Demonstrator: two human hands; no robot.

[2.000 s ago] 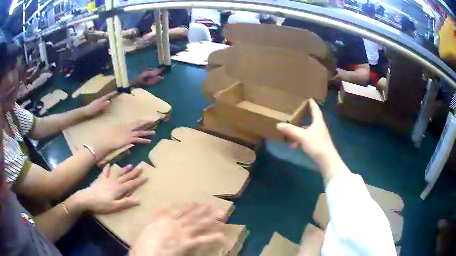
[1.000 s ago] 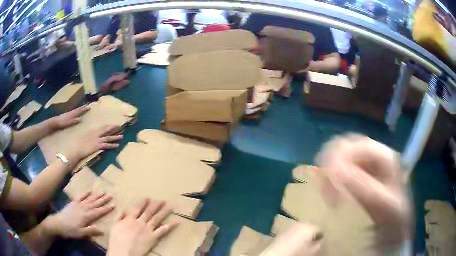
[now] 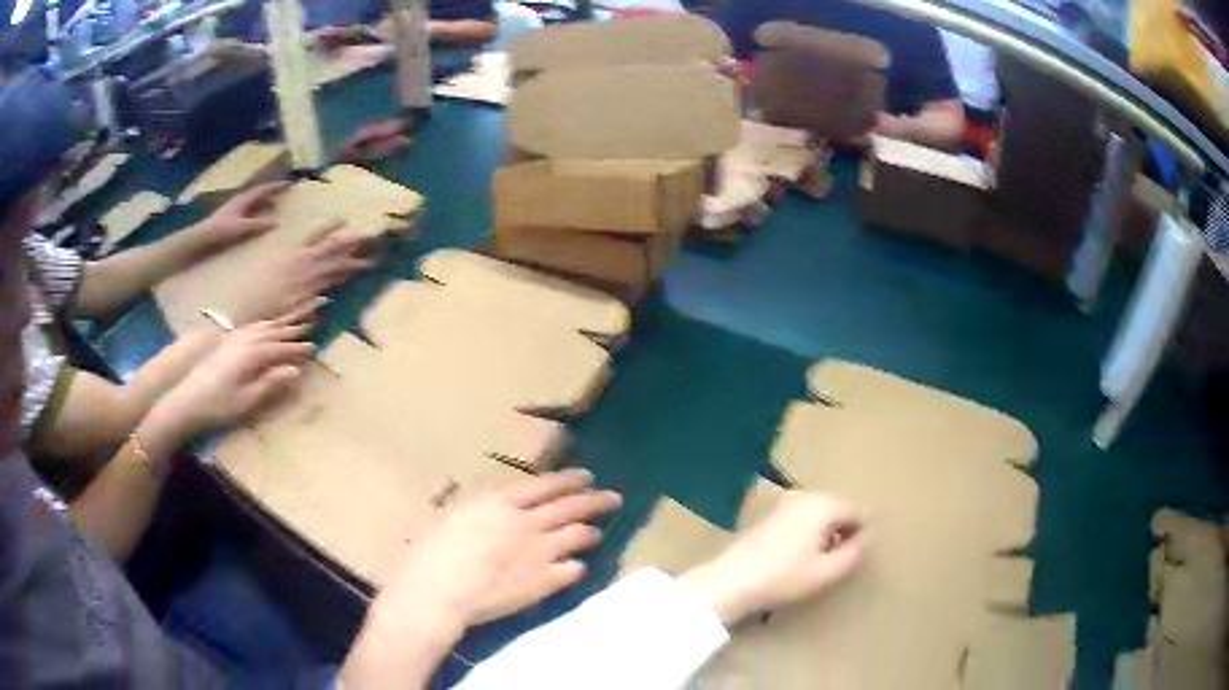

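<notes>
A flat brown stack of box blanks [image 3: 903,472] with rounded flaps and slots lies at the lower right. My left hand [image 3: 795,546], in a white sleeve, rests over its left part. The fingers are curled in and nothing shows in them; the fingertips are partly hidden. My right hand is not in view. Two open mailer boxes [image 3: 593,200] stand stacked on the dark green table [image 3: 741,290] beyond, with lid panels raised.
A person at the left has both hands on another stack of blanks [image 3: 458,351]. Farther left, another person's hands rest on blanks [image 3: 351,202]. More folded boxes [image 3: 923,196] stand at the back right. A metal rail [image 3: 1065,68] crosses above, and cut blanks [image 3: 1173,593] lie at the right edge.
My right hand let go of the open box at the back and has since left the picture. My left hand has come farther into view over the blanks. The neighbour's near hand has moved right.
</notes>
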